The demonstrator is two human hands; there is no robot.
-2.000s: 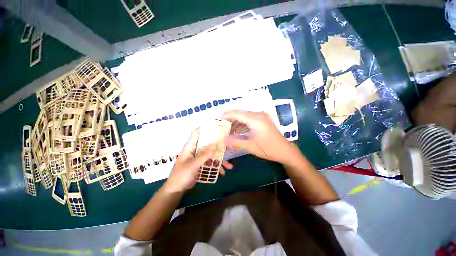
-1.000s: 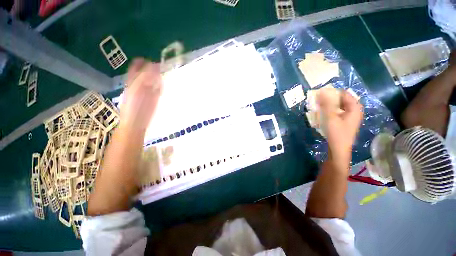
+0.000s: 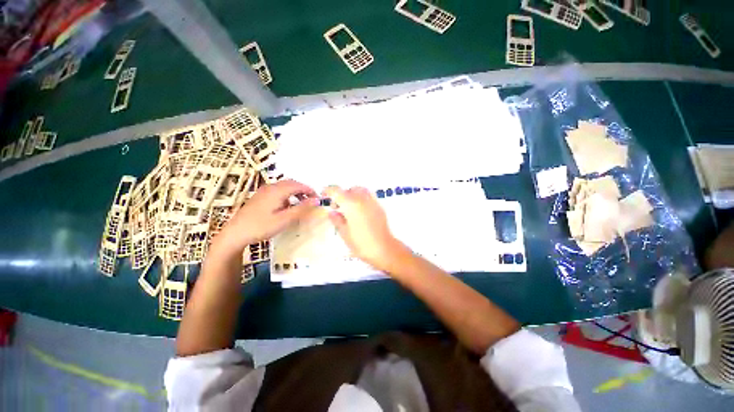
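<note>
The white die-cut adhesive sheet (image 3: pixel 435 233) lies in front of me, with dark marks along its edges. My left hand (image 3: pixel 270 213) and my right hand (image 3: pixel 360 219) meet at the sheet's upper edge, left of its middle. The fingertips of both are bent down close together; whether they pinch anything is too blurred to tell. A faint cream patch (image 3: pixel 310 245) lies on the sheet below the fingers. Beige front housings (image 3: pixel 189 189) are piled to the left of my left hand.
Bright white stacked sheets (image 3: pixel 402 137) lie behind. A clear plastic bag (image 3: pixel 591 282) at right bears cream pieces (image 3: pixel 599 213) and a white card (image 3: pixel 551 182). Scattered housings (image 3: pixel 349 48) lie on the green conveyor beyond the metal rail (image 3: pixel 595 71). A desk fan (image 3: pixel 712 330) is at lower right.
My right hand has left the cream pieces and my left hand has come back from the rail; both are now together over the sheet. The view has shifted, showing more of the conveyor.
</note>
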